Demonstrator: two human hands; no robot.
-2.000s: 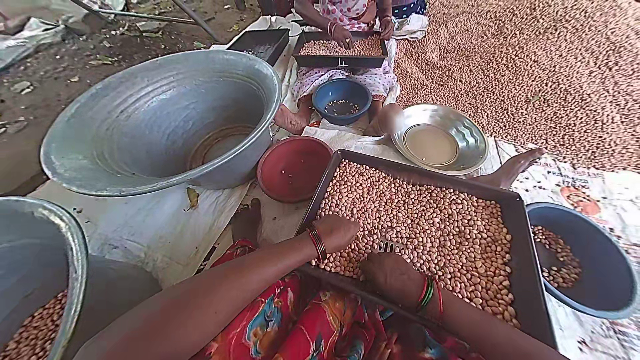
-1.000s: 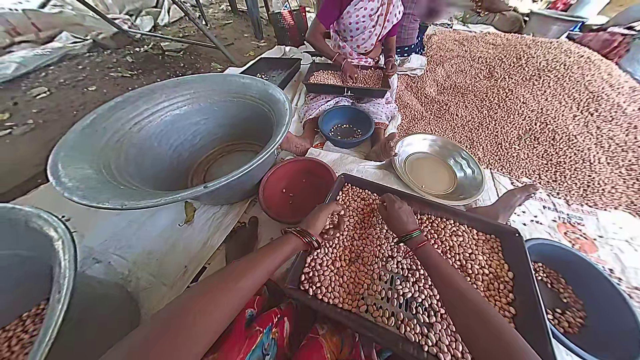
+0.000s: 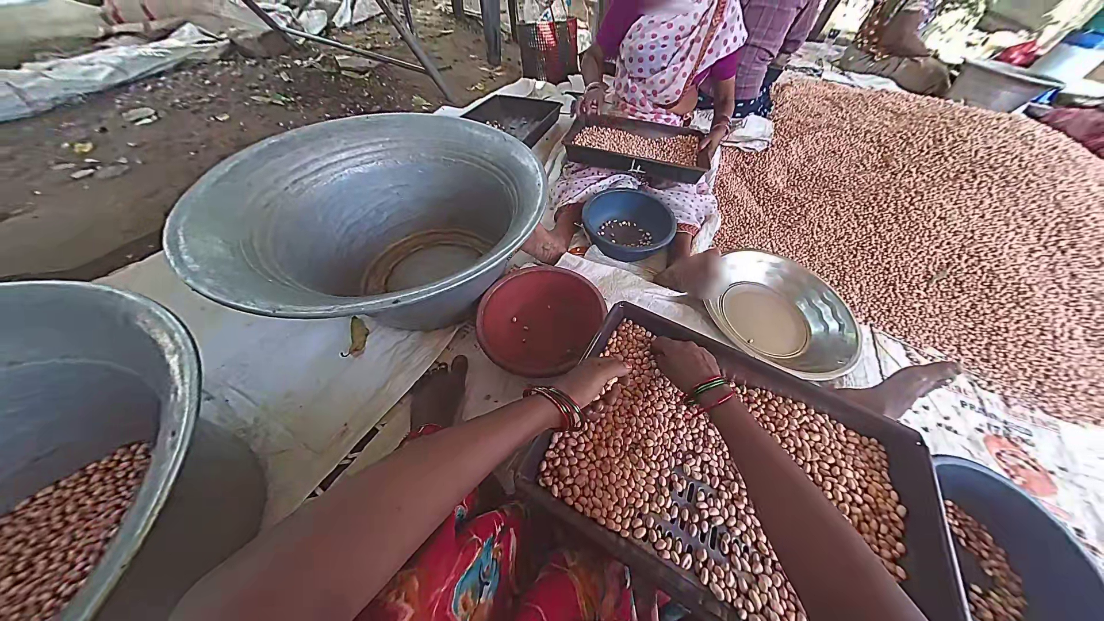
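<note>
A black slotted plastic tray (image 3: 916, 483) lies tilted across my lap, spread with pinkish-brown nuts or beans (image 3: 638, 466). My left hand (image 3: 593, 385), with bangles at the wrist, is at the tray's left edge with its fingers curled; whether they hold any nuts is unclear. Over the far part of the tray, my right hand (image 3: 686, 364) has its fingers down among the nuts, and what they hold is hidden. A red bowl (image 3: 542, 321) with a few bits in it stands just beyond my left hand. The tray's slots show near its middle.
Two large metal basins (image 3: 354, 216) (image 3: 172, 345) stand left, the nearer one holding nuts. A steel dish (image 3: 785, 310) and a blue tub (image 3: 1018, 526) are right. Opposite sits a person (image 3: 668, 69) with a tray (image 3: 638, 148) and a blue bowl (image 3: 629, 220). A big nut heap (image 3: 931, 233) spreads behind.
Both my hands have moved from the near part of the tray to its far part since two seconds ago. More tray slots show. The person opposite has moved a hand to the tray's right side.
</note>
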